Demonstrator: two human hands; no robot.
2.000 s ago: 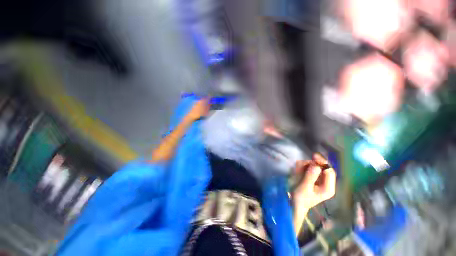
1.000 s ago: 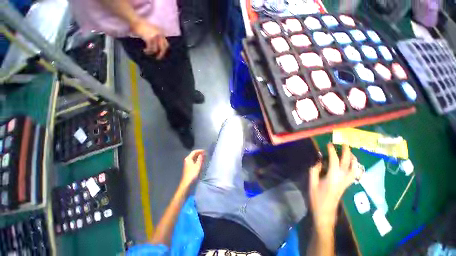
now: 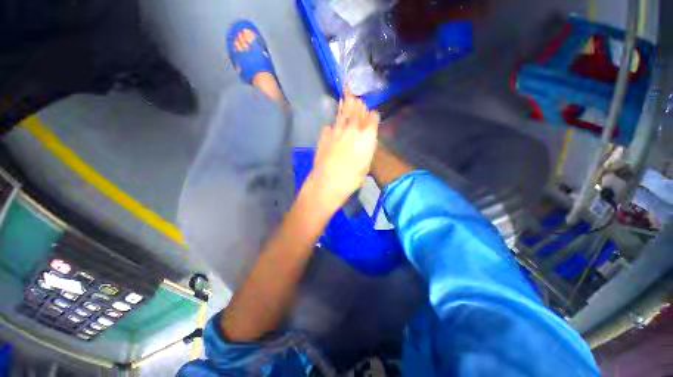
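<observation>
A clear crumpled plastic bag (image 3: 365,55) lies in a blue bin (image 3: 316,37) at floor level, top centre. My left hand (image 3: 343,151) reaches over my lap, with its fingertips at the near end of the bag. Whether the fingers grip it cannot be told. My right hand (image 3: 387,163) comes from the right in a blue sleeve. Only its wrist part shows; the rest is hidden behind my left hand. Another blue bin or box (image 3: 361,247) is below the hands, with white pieces (image 3: 376,202) at it.
My foot in a blue sandal (image 3: 251,55) is on the grey floor, near a yellow line (image 3: 96,177). A black tray of watch parts (image 3: 81,294) lies on a green bench at lower left. A teal and red crate (image 3: 583,77) and metal rack poles (image 3: 623,88) are at right.
The view has turned down to the floor bins. The right-hand bench with its foam tray and the other person have left view. My hands, apart before, are now together over the lap.
</observation>
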